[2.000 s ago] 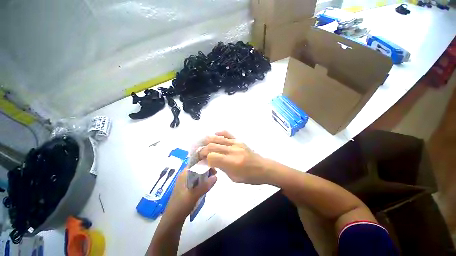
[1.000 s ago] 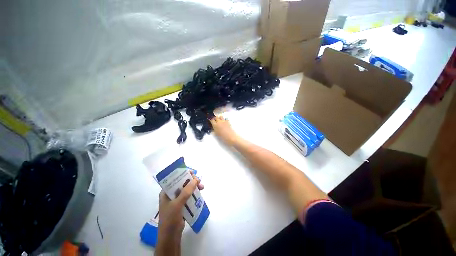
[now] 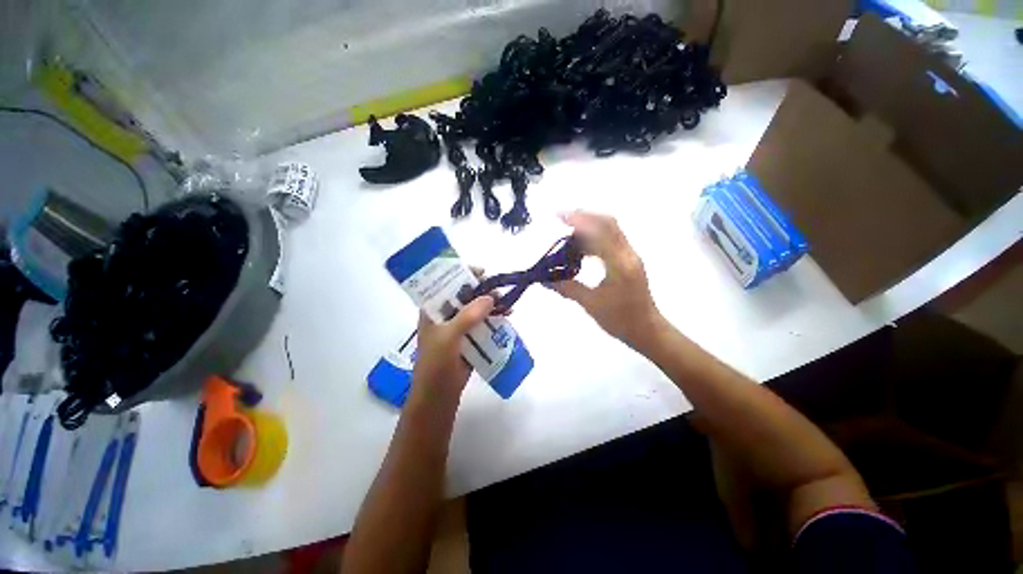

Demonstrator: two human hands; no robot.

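My left hand [image 3: 449, 342] holds a blue-and-white retail box [image 3: 432, 275], tilted above the table, with its thumb near one end of a black cable. My right hand [image 3: 611, 280] holds the looped black cable [image 3: 536, 276] by its other end, beside the box. Another blue-and-white box [image 3: 389, 379] lies on the table, mostly hidden behind my left hand and the held box. The black cable pile [image 3: 595, 84] is at the back of the table, with several single bundles at its near edge.
Filled retail boxes [image 3: 749, 230] stand beside the open brown carton [image 3: 864, 179] at right. A grey tub [image 3: 264, 269] of black cables, an orange tape dispenser [image 3: 230, 435] and blue-white strips [image 3: 95, 477] are at left. A black moulded piece [image 3: 404, 149] and a white roll [image 3: 293, 188] lie behind.
My right hand has come back from the cable pile with a black cable, now beside the box in my left hand. The view has shifted left and down.
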